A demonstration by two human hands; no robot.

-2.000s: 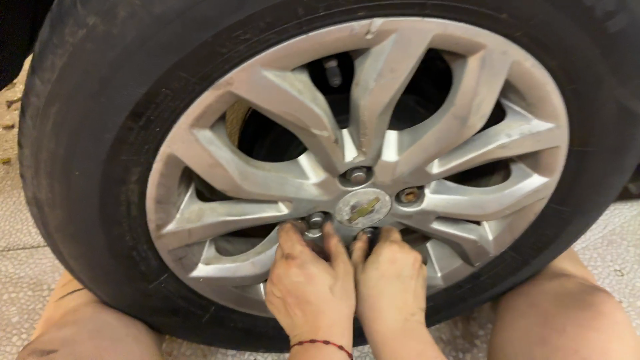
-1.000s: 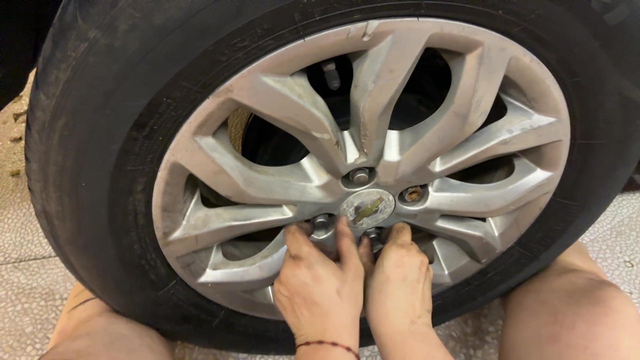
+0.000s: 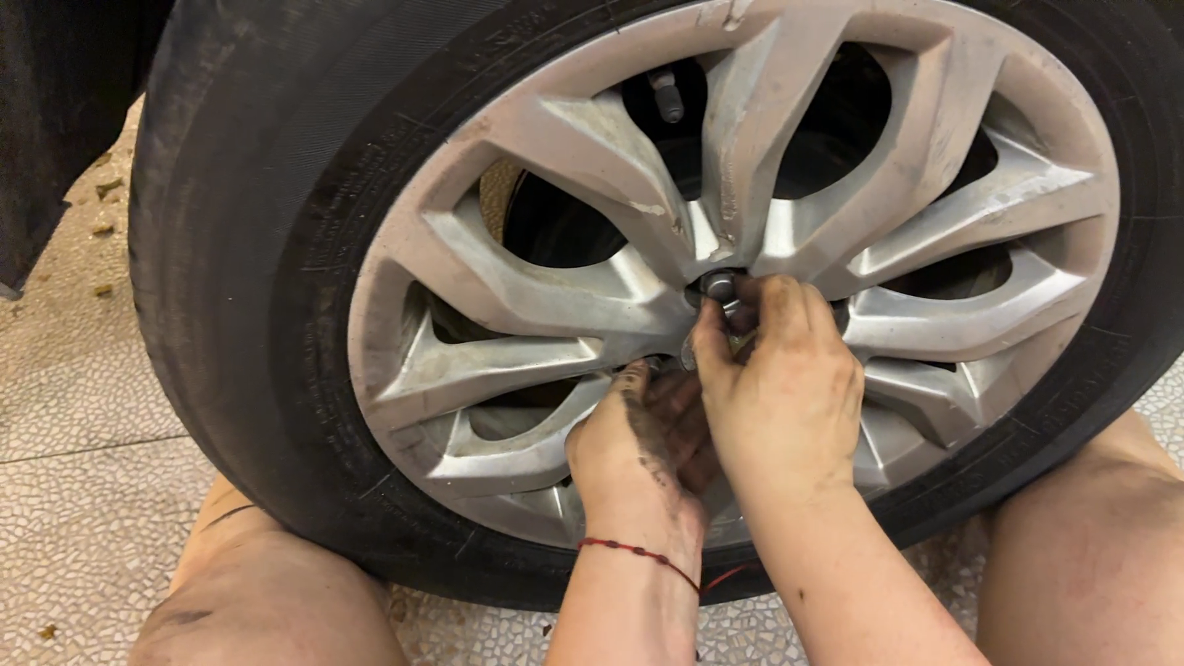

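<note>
A silver alloy wheel with a black rubber tire stands in front of me. My right hand has its thumb and fingers closed around a lug nut in the hole above the hub centre. My left hand, smudged dark, is at the lower left of the hub, its thumb at another lug nut in its hole; whether it grips that nut is hidden. The fingers of both hands cover most of the centre cap. A red cord bracelet circles my left wrist.
My bare knees flank the tire at the lower left and lower right. Dark car bodywork hangs at the upper left. A valve stem shows between upper spokes. Bits of debris lie on the mosaic-patterned floor.
My right hand has moved up from the lower lug hole to the nut above the centre cap. My left hand stays near the lower-left nut, its palm now turned more toward the hub.
</note>
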